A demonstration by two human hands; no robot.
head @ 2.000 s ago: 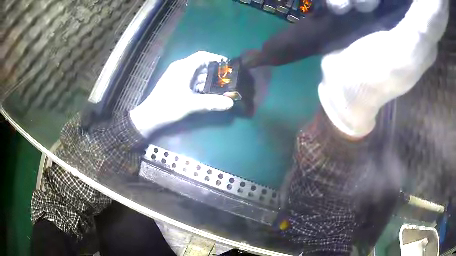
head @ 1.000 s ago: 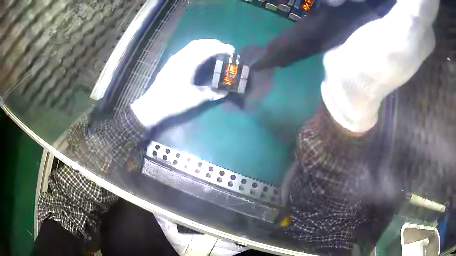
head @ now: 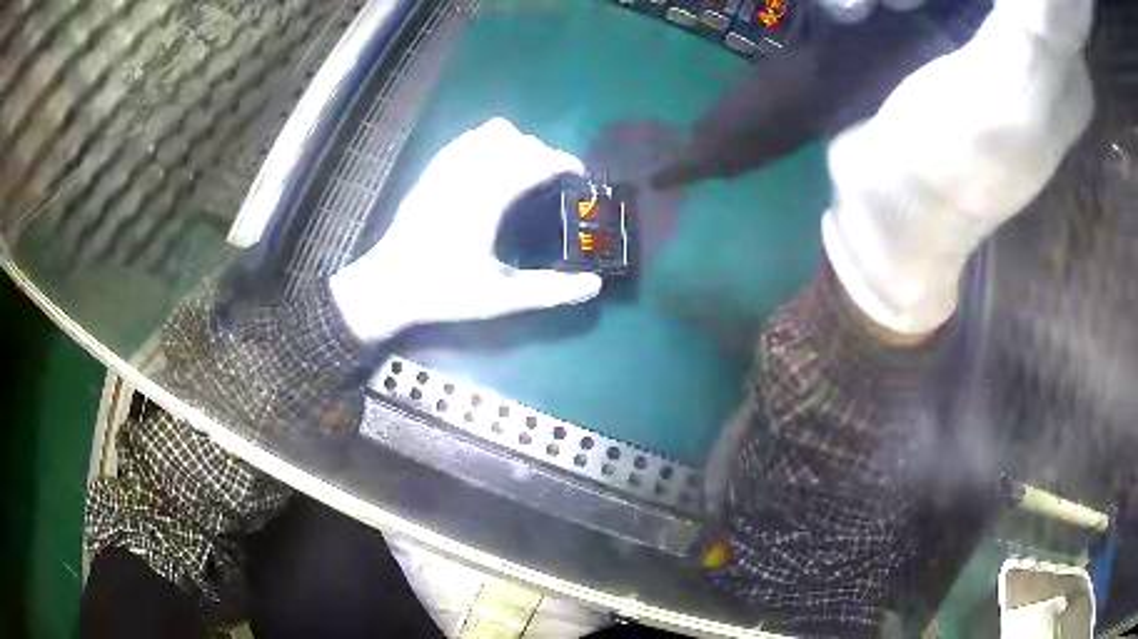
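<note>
My left hand (head: 462,237), in a white glove, holds a wound coil component (head: 595,231) between thumb and fingers over the green mat (head: 587,362). The component is a dark block with orange copper wire in its middle and small pins on its upper side. My right hand (head: 961,175), also gloved, is at the upper right, partly cut off by the top edge. Its fingertips show beside a long, dark, blurred nozzle tool (head: 799,100) that tapers toward the component. The exact tip is hard to make out against its shadow.
More coil components (head: 711,18) lie at the mat's top edge. A perforated metal strip (head: 530,431) runs along the near edge, a slotted grille (head: 356,187) along the left. A clear shield's rim (head: 300,491) curves across my forearms. A white tray (head: 1046,584) and pale-handled tool (head: 1061,506) are lower right.
The component in my left hand has been turned to show different faces and sits slightly further right and lower. My right hand has shifted slightly right since one second ago.
</note>
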